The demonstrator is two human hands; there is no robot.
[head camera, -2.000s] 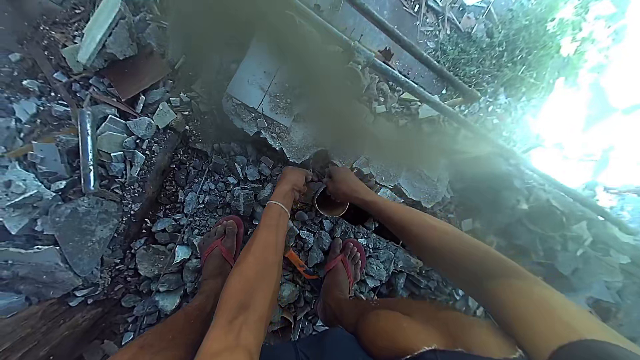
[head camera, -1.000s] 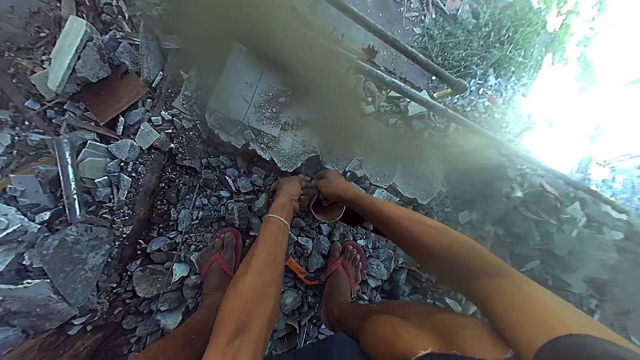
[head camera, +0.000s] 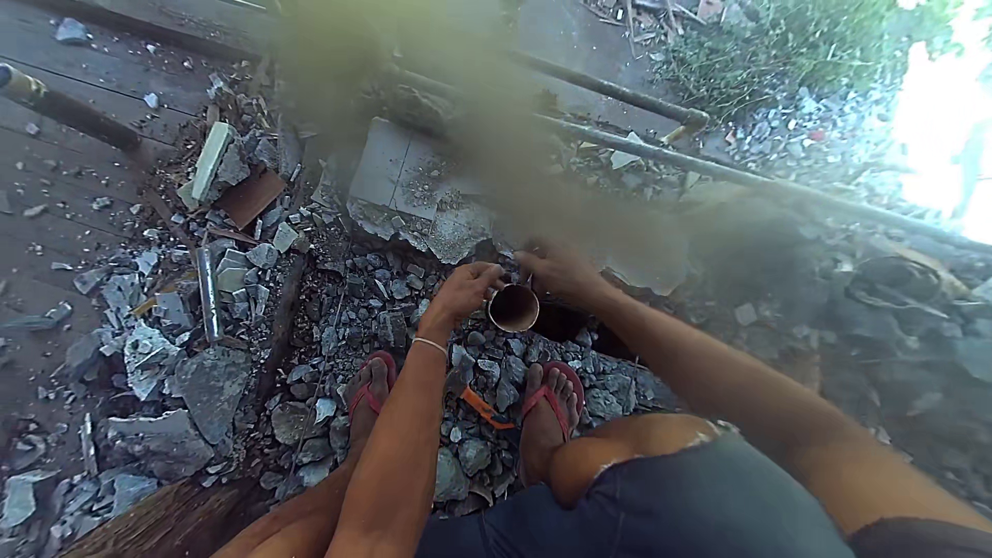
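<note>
A round, open-topped metal cup or pipe end [head camera: 513,308] shows between my hands, its dark inside facing up. My left hand [head camera: 470,288] is at its upper left rim, fingers bent toward it; whether they grip it is not clear. My right hand [head camera: 559,271] is at its upper right, with the fingertips partly hidden by a blur on the view. Just beyond my hands lies a broken concrete slab [head camera: 457,229] with pale tiles [head camera: 381,167]. Grey stone rubble [head camera: 473,456] surrounds my feet in red flip-flops.
Long metal pipes [head camera: 659,157] cross beyond the slab. A short metal tube [head camera: 208,294], a reddish-brown tile piece [head camera: 252,198] and broken concrete [head camera: 159,442] lie at left. An orange strip [head camera: 486,408] rests between my feet. A dark gap [head camera: 559,322] opens beside the round metal piece.
My hands stay close together at the round metal piece. The view has shifted, showing more of the boarded floor and a thick pipe at upper left.
</note>
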